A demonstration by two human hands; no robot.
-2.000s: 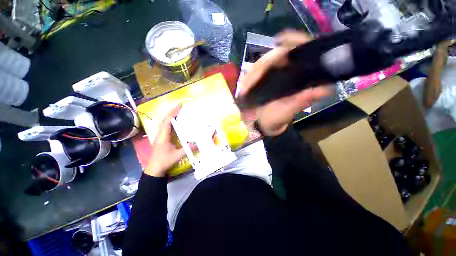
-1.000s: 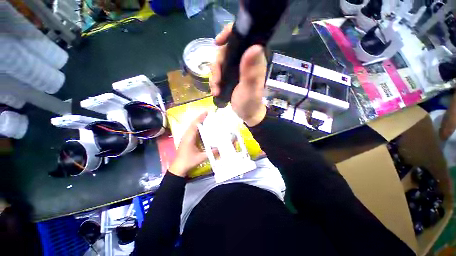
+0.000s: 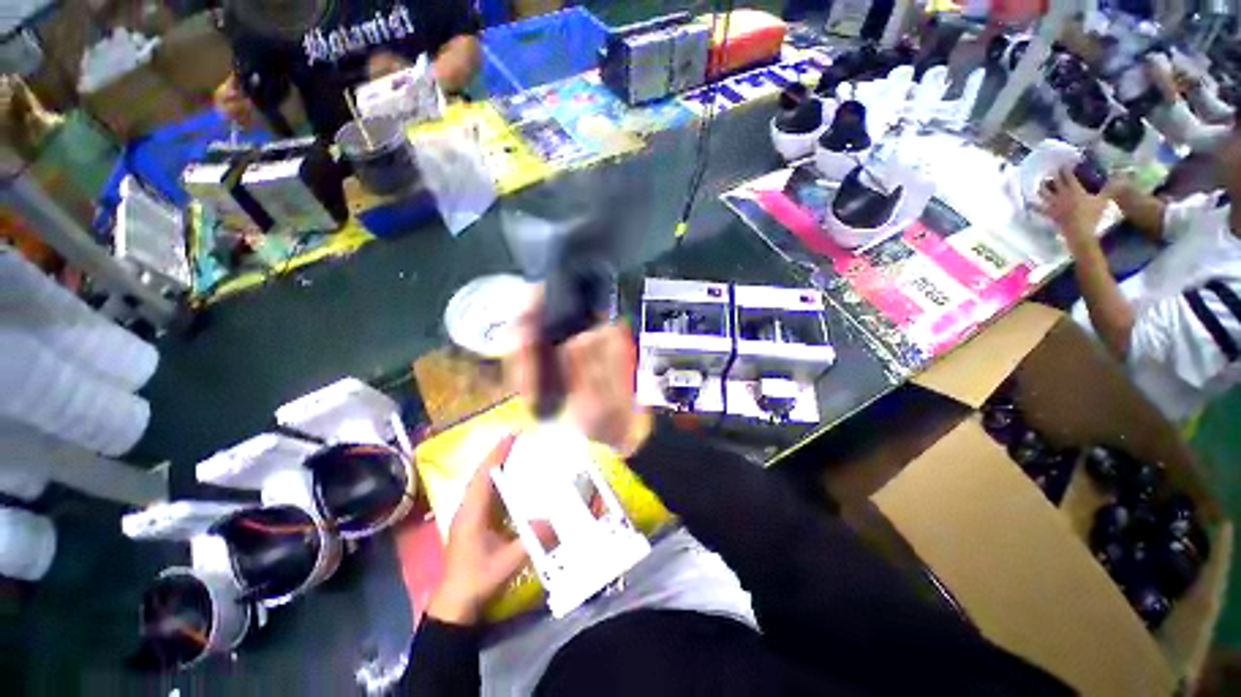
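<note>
A white bracket lies tilted over the yellow jig in front of me. My left hand holds the bracket's left side, with fingertips at its opening. My right hand is wrapped around a blurred black electric screwdriver, held upright above the far end of the bracket. The screwdriver's tip is blurred in glare, so contact with a screw cannot be seen. The open tin with white paste stands just behind, partly hidden by my right hand.
Three camera units stand at left, beside stacked white covers. Two screw feeders stand right of the jig. A carton holds black parts at lower right. One person works across the bench, another at right.
The view has tilted up, showing the far bench and other people. My right hand has brought the screwdriver from the right to upright over the bracket. My left hand keeps its hold.
</note>
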